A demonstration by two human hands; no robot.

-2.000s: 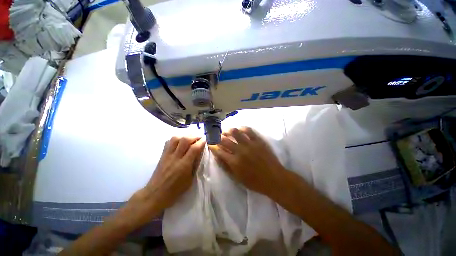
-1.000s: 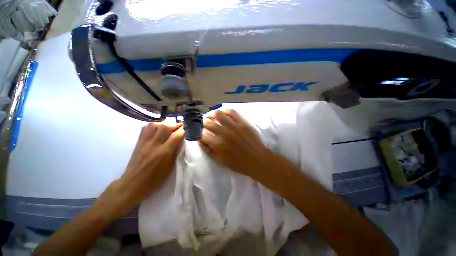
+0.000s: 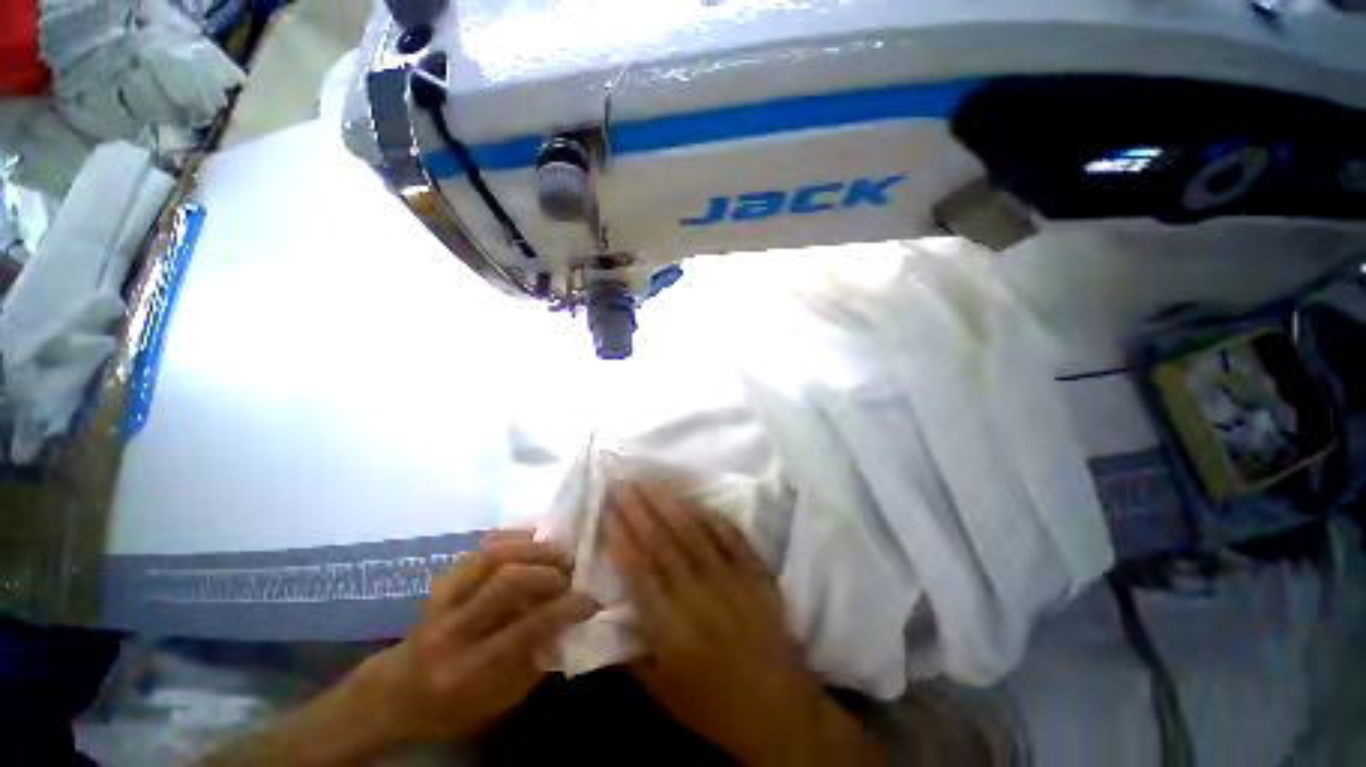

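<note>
A white garment piece (image 3: 929, 465) lies crumpled on the machine bed and hangs over the front edge. My left hand (image 3: 502, 607) has its fingers closed on a folded edge of the cloth near the table's front edge. My right hand (image 3: 697, 599) lies on the cloth just right of that fold, fingers stretched and slightly blurred; its thumb is not clearly seen. The dark grey cylinder (image 3: 611, 324) hangs by the needle area, beyond both hands. The needle itself is lost in glare.
The JACK sewing machine head (image 3: 779, 150) spans the top. A small open box (image 3: 1240, 412) with pale items stands at right. White cloth pieces (image 3: 83, 285) lie at far left, beyond a blue strip (image 3: 168, 318). A ruler strip (image 3: 285, 581) runs along the front edge.
Both hands have moved from beside the needle area back toward me, with the cloth's folded edge. More cloth now lies spread to the right. The camera view has shifted.
</note>
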